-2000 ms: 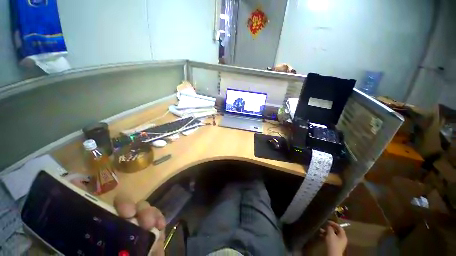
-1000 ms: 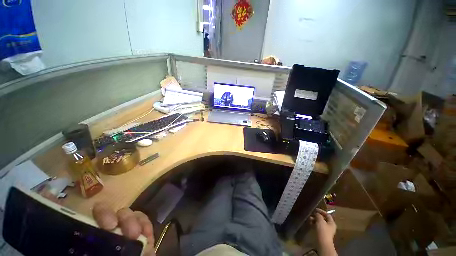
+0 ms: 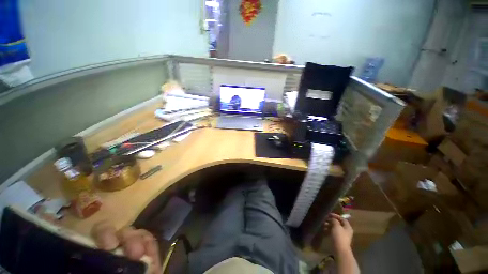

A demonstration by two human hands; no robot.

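My left hand point(image 3: 128, 242) is at the bottom left, its fingers curled over the edge of a smartphone point(image 3: 53, 249). The phone has a pale edge and a dark screen and is cut off by the frame's edge. My right hand point(image 3: 340, 229) hangs low at the right, beside the partition and the cartons. A small white stick, a cigarette by its look point(image 3: 345, 217), shows at its fingertips. The picture is blurred.
The curved desk point(image 3: 198, 152) holds a bottle point(image 3: 77, 187), a dark cup point(image 3: 75, 152), an ashtray point(image 3: 116, 174), a keyboard point(image 3: 144, 140), papers point(image 3: 182, 104), a laptop point(image 3: 241, 107) and a mouse point(image 3: 276, 140). A label strip point(image 3: 310, 184) hangs from the printer point(image 3: 321, 128). Cartons point(image 3: 412, 187) crowd the right floor.
The view has turned so the desk sits further left. The phone has sunk lower and further left, and its call-screen icons and red button no longer show. My right hand still holds the white stick.
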